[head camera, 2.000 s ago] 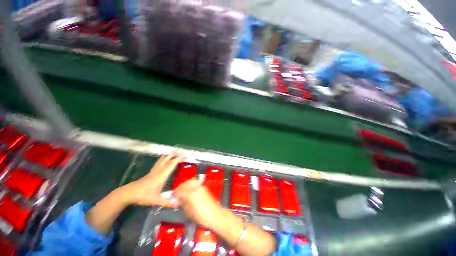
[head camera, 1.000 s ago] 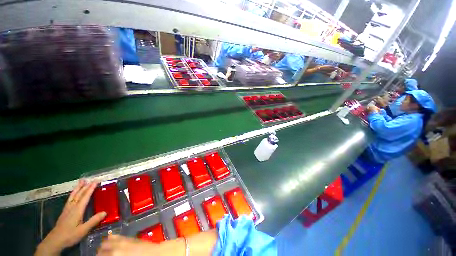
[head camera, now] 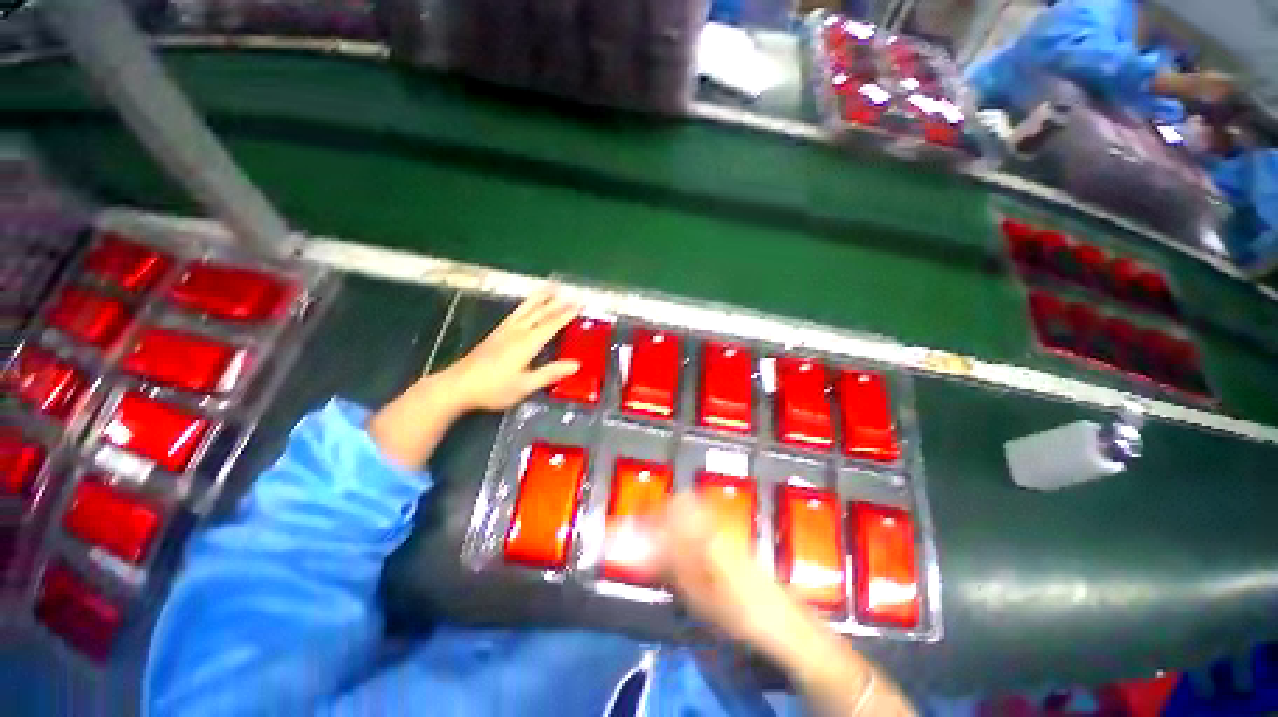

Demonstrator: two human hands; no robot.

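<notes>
A clear blister tray (head camera: 914,553) holds closed red flip phones in two rows on the dark green bench. My left hand (head camera: 507,353) lies at the tray's back left corner, fingers spread, its thumb and fingertips at the leftmost back phone (head camera: 582,362). My right hand (head camera: 701,553) is blurred over the front row, between the second phone (head camera: 638,516) and the third, partly covering them. I cannot tell if it holds anything. Small white labels (head camera: 727,461) show beside some phones.
A neighbouring tray of red phones (head camera: 266,399) is at the left. A white dispenser bottle (head camera: 1061,455) stands right of my tray. The green belt (head camera: 673,231) runs behind a pale edge, carrying another tray (head camera: 1107,301). Across it are stacked trays (head camera: 561,49) and workers' blue sleeves (head camera: 1072,49).
The view has swung left, so the neighbouring tray shows again. My right hand has moved from the front left of the tray to the middle of the front row. My left hand stays at the back left corner.
</notes>
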